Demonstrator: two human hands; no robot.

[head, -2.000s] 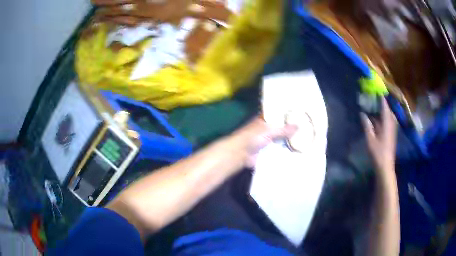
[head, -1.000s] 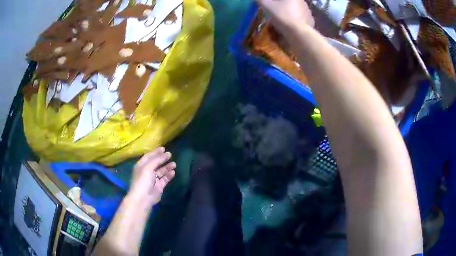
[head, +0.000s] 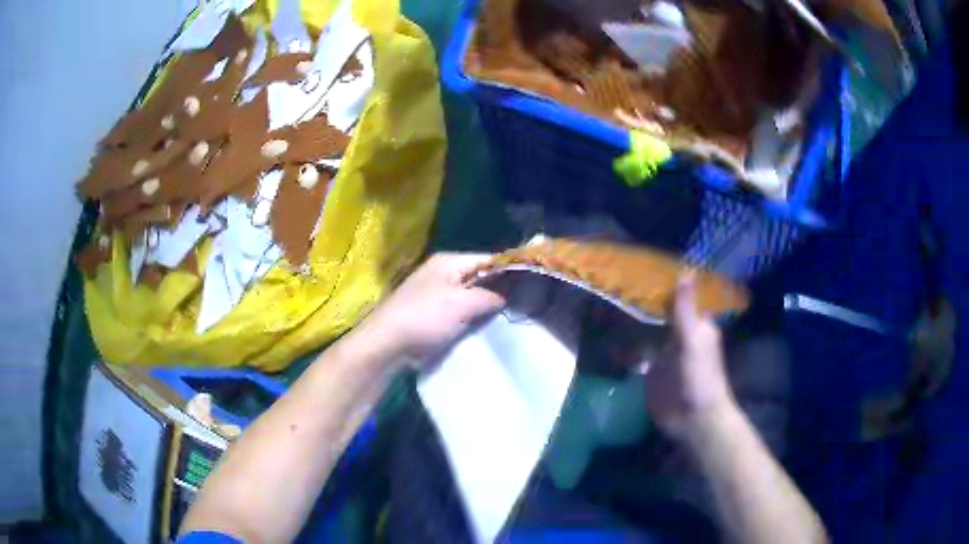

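Note:
A plush panel (head: 606, 274) is held above the lap, folded so its brown pile arches on top. Its smooth white backing (head: 505, 393) hangs down in a point below. My left hand (head: 444, 303) grips the panel at its left end, with the fingers partly hidden by the fabric. My right hand (head: 693, 367) is at the panel's right end, its thumb up against the edge; it is somewhat blurred, and its fingers are partly hidden.
A yellow plastic bag (head: 398, 202) at the left holds a heap of brown and white panels. A blue basket (head: 595, 125) full of panels stands at top right, with a neon tie (head: 642, 158) on its rim. A framed box (head: 119, 457) and a blue crate are lower left. A silver rod (head: 845, 313) is at right.
My right hand has come back from the basket and now has a panel. My left hand has moved right and up from beside the bag and holds the panel's other end.

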